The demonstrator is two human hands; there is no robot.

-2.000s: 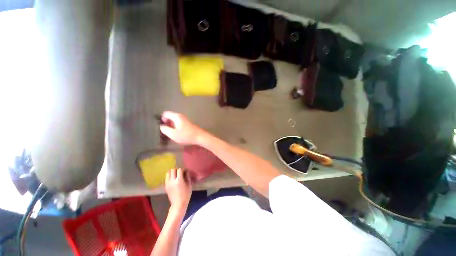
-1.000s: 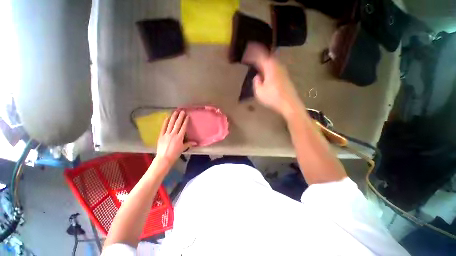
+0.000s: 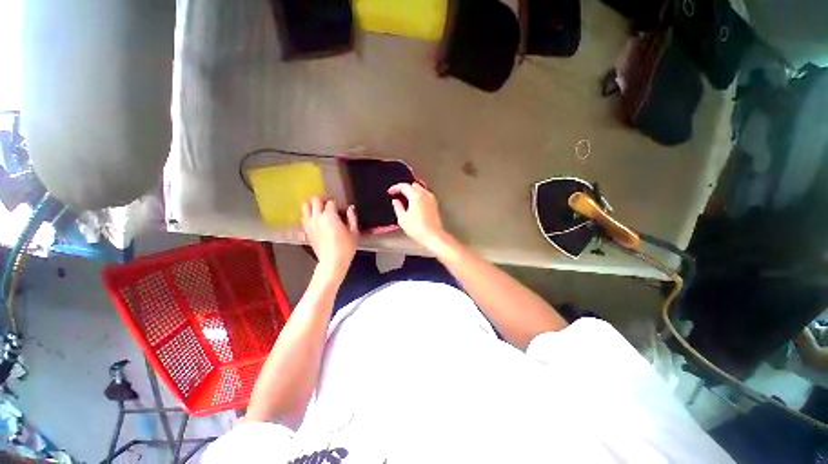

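Observation:
A dark pocket piece (image 3: 370,186) with pink-red edges lies near the table's front edge. My right hand (image 3: 417,213) rests on its right side, fingers bent and touching it. My left hand (image 3: 329,228) lies at its left side, fingertips over the lower right corner of the yellow template (image 3: 286,194). A thin black cord loop (image 3: 272,152) curves round the template's far left side. I cannot tell whether either hand grips anything. The steam iron (image 3: 567,216) stands to the right, untouched, with its orange-tan handle towards the right.
Dark pocket pieces (image 3: 481,43) and a yellow sheet (image 3: 401,16) lie at the far side. More dark pieces (image 3: 667,91) are at far right. A grey padded form (image 3: 95,100) stands left, a red basket (image 3: 204,317) below the table edge. The iron's hose (image 3: 674,299) runs right.
My right hand has come back from the far pieces to the near piece. A dark face now shows where pink showed. A dark piece was added left of the yellow sheet after the first frame.

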